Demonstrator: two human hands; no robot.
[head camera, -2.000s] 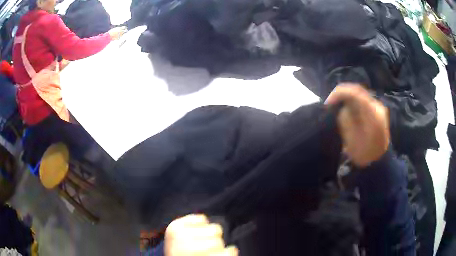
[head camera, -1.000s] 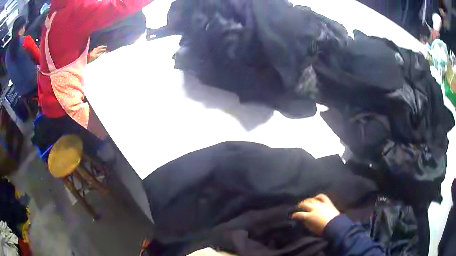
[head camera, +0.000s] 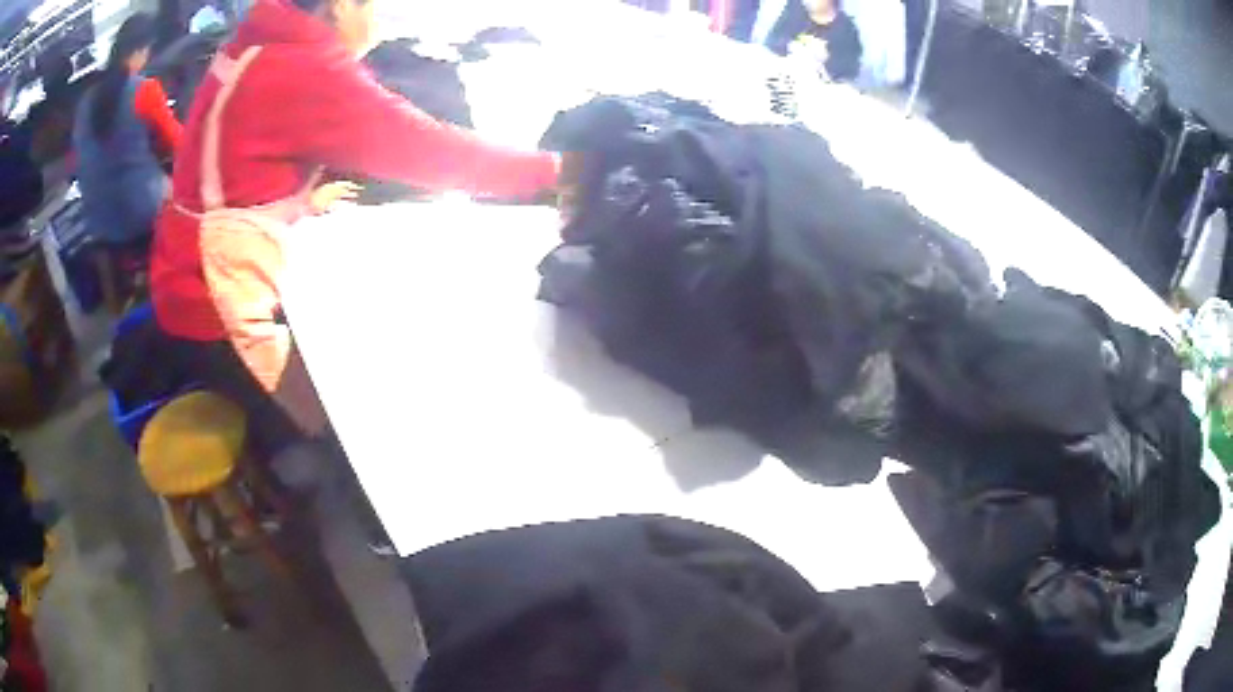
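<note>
A black garment (head camera: 609, 602) lies spread over the near edge of the white-topped table (head camera: 433, 365), its curved far edge on the white. Its lower part is cut off by the frame's bottom. A large crumpled heap of black garments (head camera: 798, 298) runs from the table's middle to the right edge, with shiny lining (head camera: 1082, 595) showing at the lower right. Neither of my hands is in view.
A person in a red top and pink apron (head camera: 244, 270) stands at the table's left side, one arm reaching to the heap. A round yellow stool (head camera: 194, 443) stands on the floor beside a blue bin (head camera: 135, 406). Other people are farther back.
The view has lifted and shifted, so the near garment sits lower. Both my hands have left the picture. The person in red now reaches to the heap's left end.
</note>
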